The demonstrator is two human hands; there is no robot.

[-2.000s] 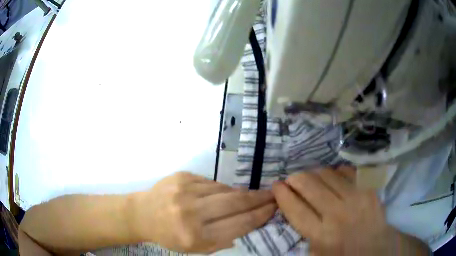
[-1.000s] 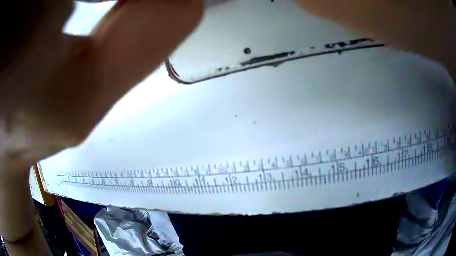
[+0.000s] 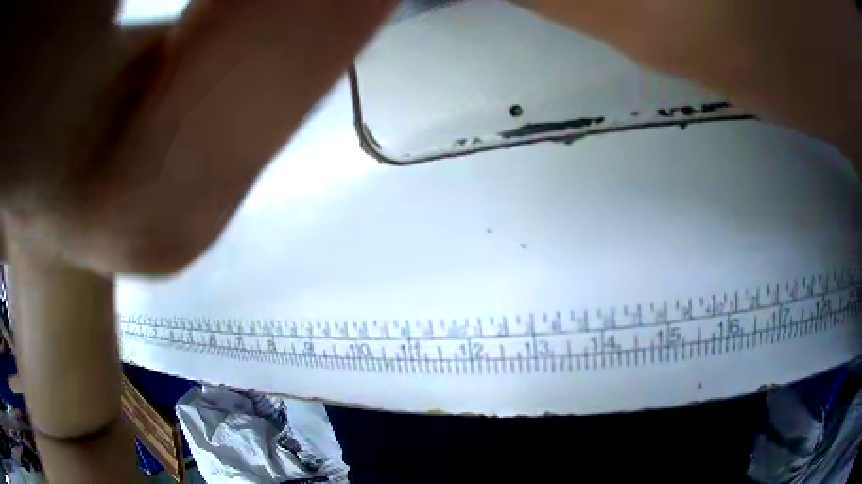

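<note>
My left hand (image 3: 161,142) is very large, dark and blurred at the upper left, close to the camera. Its forearm runs down the left side. My right hand (image 3: 728,57) is a blurred shape at the upper right, cut off by the frame edge. The fingertips of both hands are out of the picture, so whether they hold anything is hidden. Below them lies the white machine table (image 3: 454,246). No striped fabric, black tape or needle area shows.
The black-outlined machine bed corner (image 3: 454,104) shows at the top. A printed ruler (image 3: 473,350) runs along the table's curved front edge. Below the edge, crumpled pale fabric (image 3: 250,435) hangs at the left, with more pale fabric (image 3: 803,430) at the right and a dark area between.
Two seconds ago both hands lay on the striped fabric by the machine head. Since then the view has swung to the table's front edge and the hands have come up close to the camera.
</note>
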